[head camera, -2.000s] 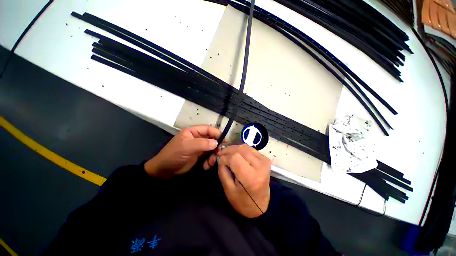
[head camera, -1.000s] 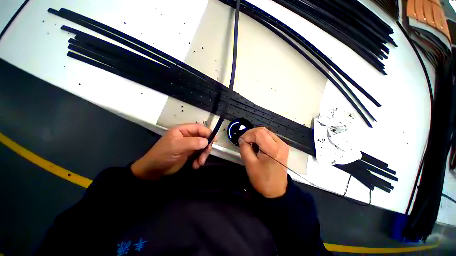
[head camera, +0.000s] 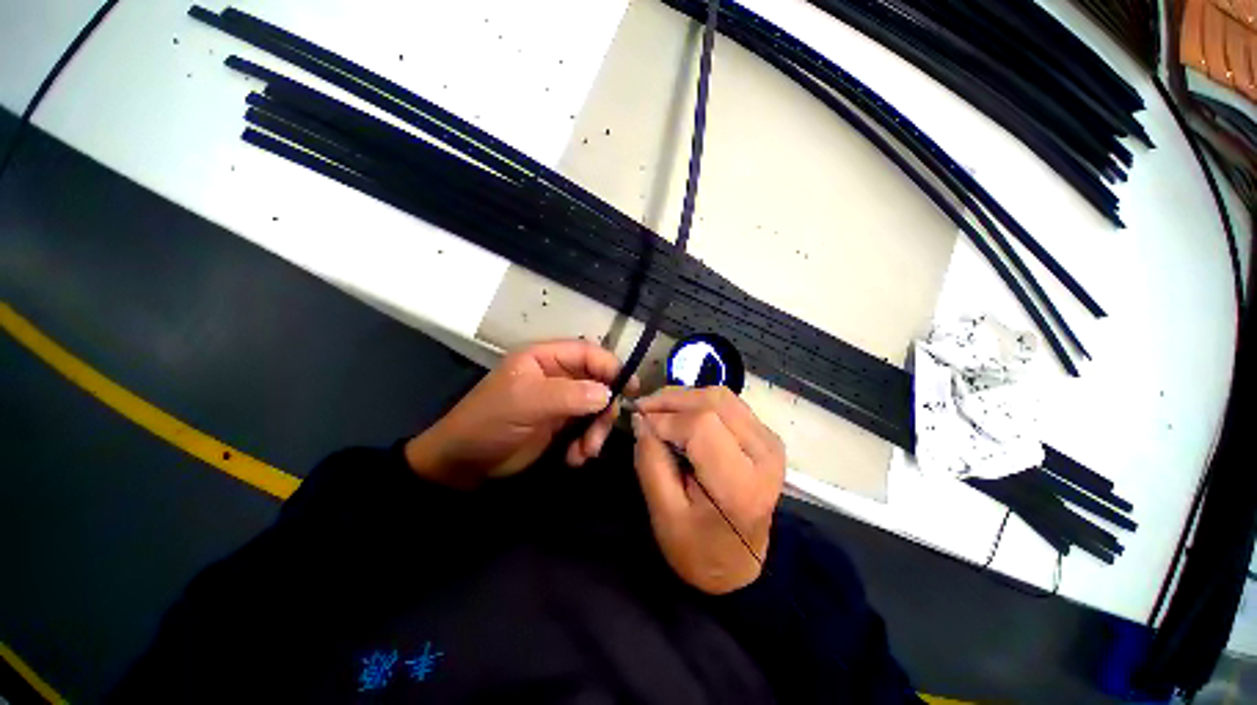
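Note:
My left hand (head camera: 527, 411) pinches the near end of a long black strap (head camera: 696, 159), which runs away across the bundle and the board. My right hand (head camera: 710, 482) holds a thin dark applicator (head camera: 720, 510) like a pen. Its fingertips are beside the strap end, close to my left fingers. The applicator's tip is too small to make out. The round black paint pot (head camera: 704, 364) stands just beyond my right hand, with a bright white reflection on the dark liquid.
A bundle of black straps (head camera: 455, 200) crosses the beige board (head camera: 813, 234). A crumpled, smeared white rag (head camera: 976, 393) lies on it at the right. Loose curved straps (head camera: 951, 193) and a thick strap stack (head camera: 1020, 103) lie beyond. A thin cord (head camera: 1027, 584) hangs at the table edge.
My right hand has moved left from the pot to the strap end held by my left hand. My left hand still pinches the strap. The whole view has shifted slightly.

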